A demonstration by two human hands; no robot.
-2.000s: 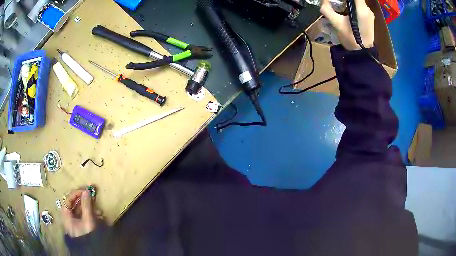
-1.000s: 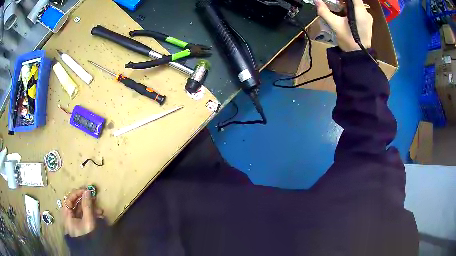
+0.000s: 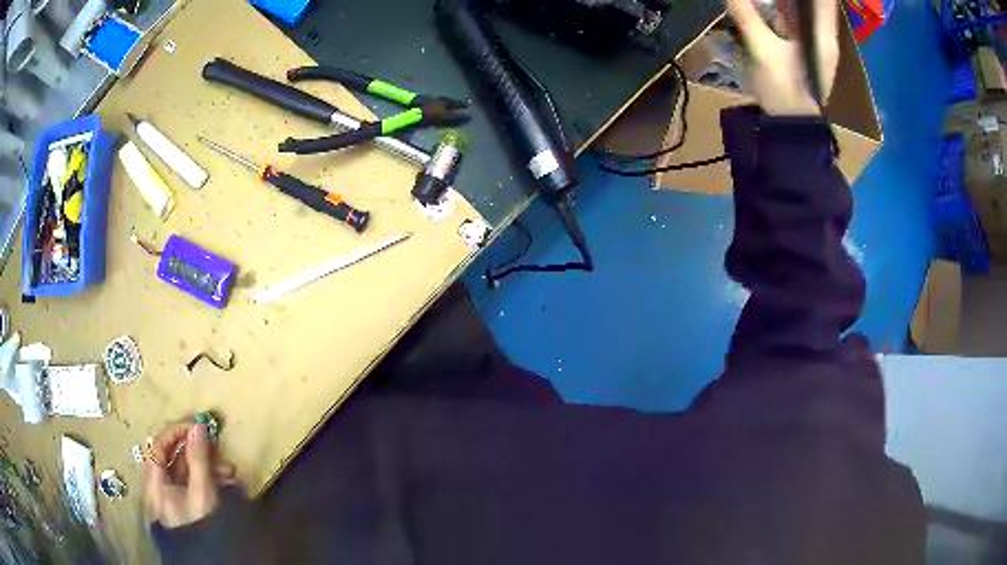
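My left hand (image 3: 186, 477) is low on the left, over the tan board. Its fingertips hold a small round green circuit board (image 3: 208, 424), with a thin light wire by the fingers. My right hand (image 3: 782, 61) is at the top right, above an open cardboard box and partly cut off by the top edge. A black cord (image 3: 818, 55) runs along it. The tool it belongs to is out of the picture, and the fingers are blurred, so I cannot tell what they grip.
Pliers (image 3: 392, 93), a hammer (image 3: 437, 166), a screwdriver (image 3: 315, 199), a purple battery pack (image 3: 197, 270) and a white strip (image 3: 331, 267) lie on the board. A blue parts tray (image 3: 97, 210) is at left. A thick black tool (image 3: 508, 110) lies on the dark mat.
My right hand has shifted slightly and its fingers look more spread. The cord beside the box has moved. My left hand still holds the circuit board in about the same place.
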